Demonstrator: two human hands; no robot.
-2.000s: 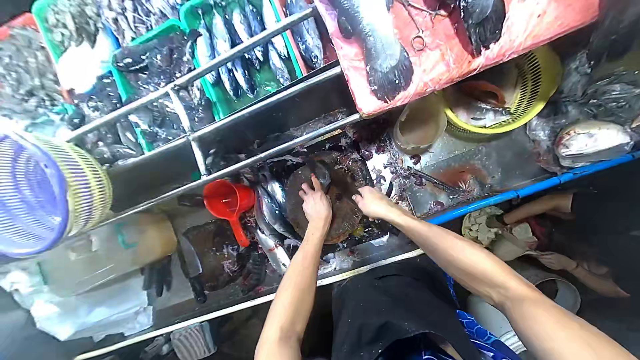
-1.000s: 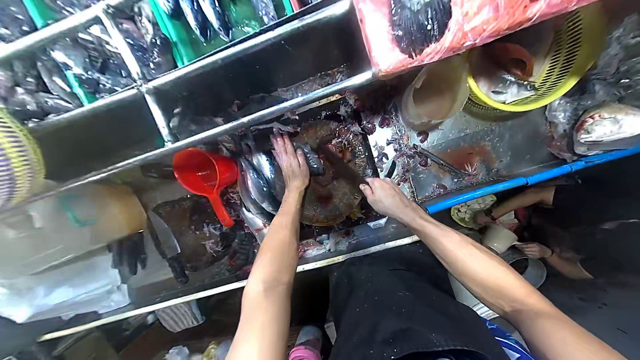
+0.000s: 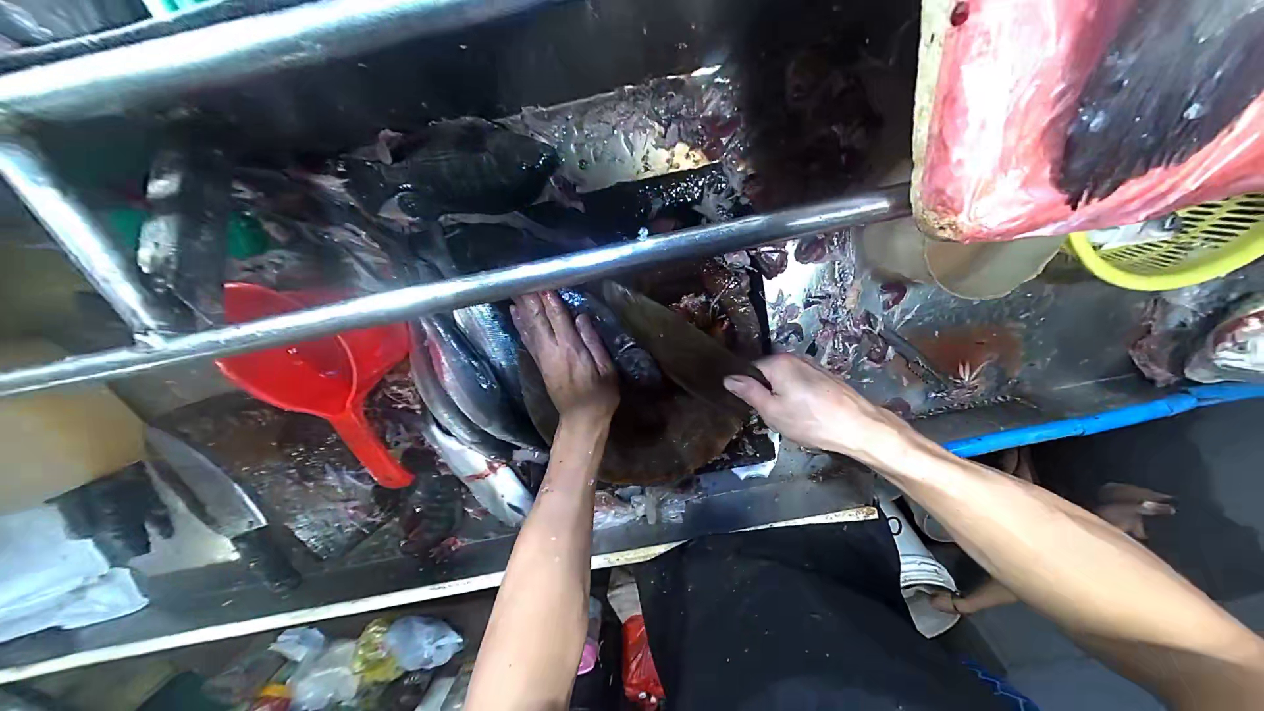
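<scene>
My left hand [image 3: 568, 360] lies flat with its fingers on a dark fish [image 3: 624, 341] on the round chopping board [image 3: 662, 444]. My right hand [image 3: 805, 400] grips the handle end of a broad-bladed knife [image 3: 681, 346], whose blade reaches left beside that fish. Several silvery fish [image 3: 474, 375] lie side by side just left of the board. The metal rail [image 3: 592, 262] crosses above my left fingertips and hides part of the fish. Scraps and blood surround the board.
A red plastic dipper [image 3: 316, 370] sits left of the fish. A second knife [image 3: 202, 479] lies farther left. The pink-covered board [image 3: 1007, 109] overhangs at upper right, near a yellow basket [image 3: 1165, 252]. A blue pipe [image 3: 1096, 425] runs along the right edge. Another person's hand [image 3: 1136, 504] shows at lower right.
The view has moved closer to the board. The knife in my right hand shows its blade broadside now. My left hand remains at the fish on the board, as one second ago.
</scene>
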